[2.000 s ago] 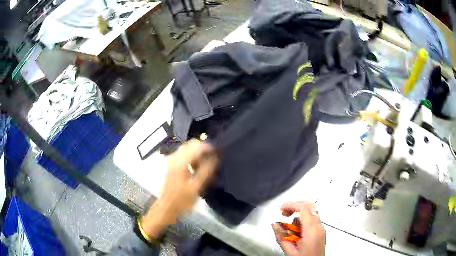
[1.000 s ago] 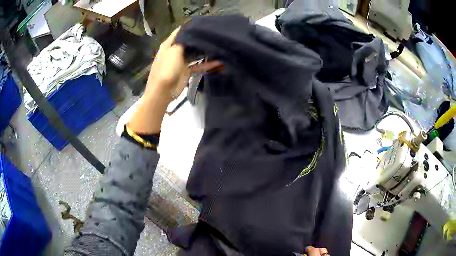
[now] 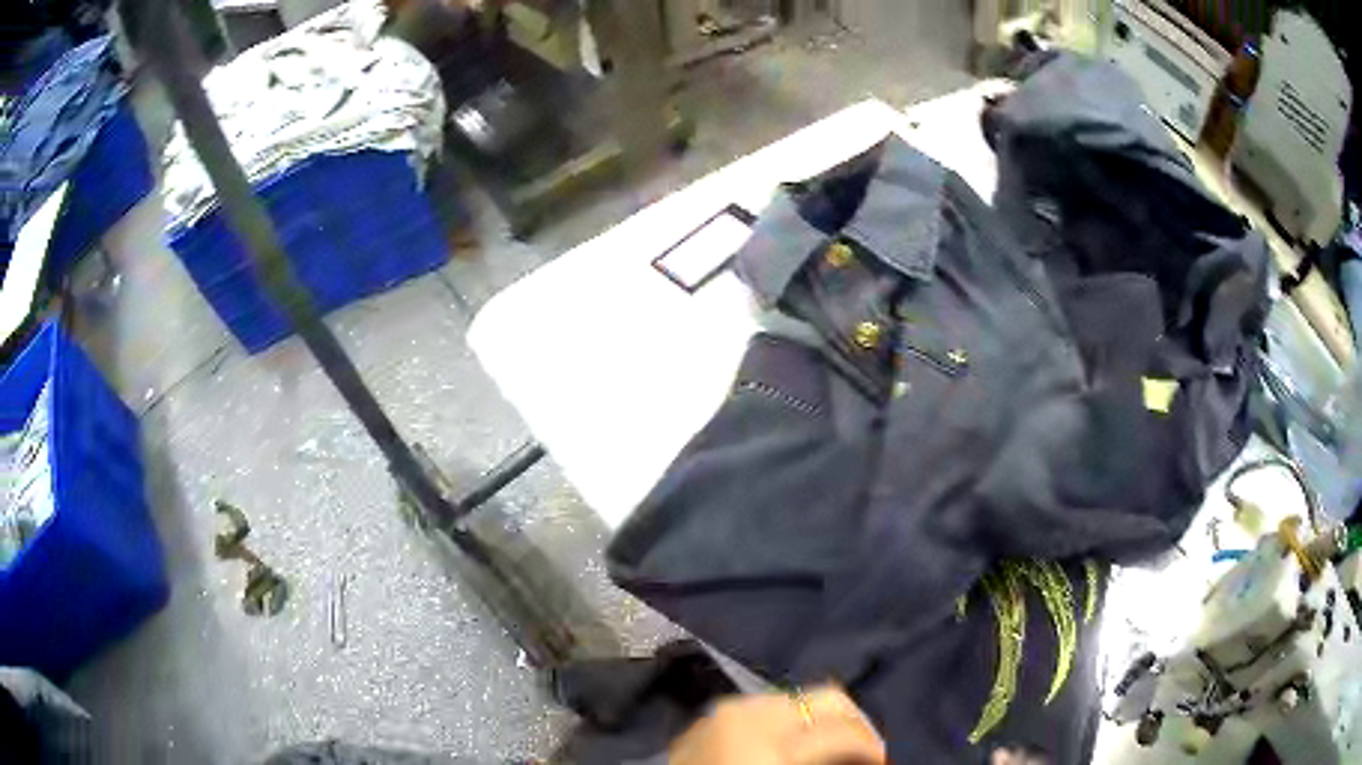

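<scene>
A dark grey jacket (image 3: 926,434) lies face up, with its pointed collar (image 3: 907,224) at the upper end, brassy buttons down the front and yellow-green embroidery (image 3: 1016,643) low on it. My left hand (image 3: 780,729) is at the jacket's lower edge, blurred and cut off by the bottom of the picture; its fingers and any grip are hidden. Only a small sliver of my right hand (image 3: 1022,758) shows at the bottom edge, over the dark cloth. No snips are visible.
A second dark garment (image 3: 1128,321) with a pale yellow tape piece lies beside the jacket on the white table (image 3: 598,359). A dark-framed rectangle is near the collar. The sewing machine (image 3: 1247,613) is right. A metal rail and blue crates (image 3: 321,224) stand left.
The jacket has been turned and laid face up, its collar and buttons now showing. My left hand has come down from its upper end to the bottom edge. The view has shifted left.
</scene>
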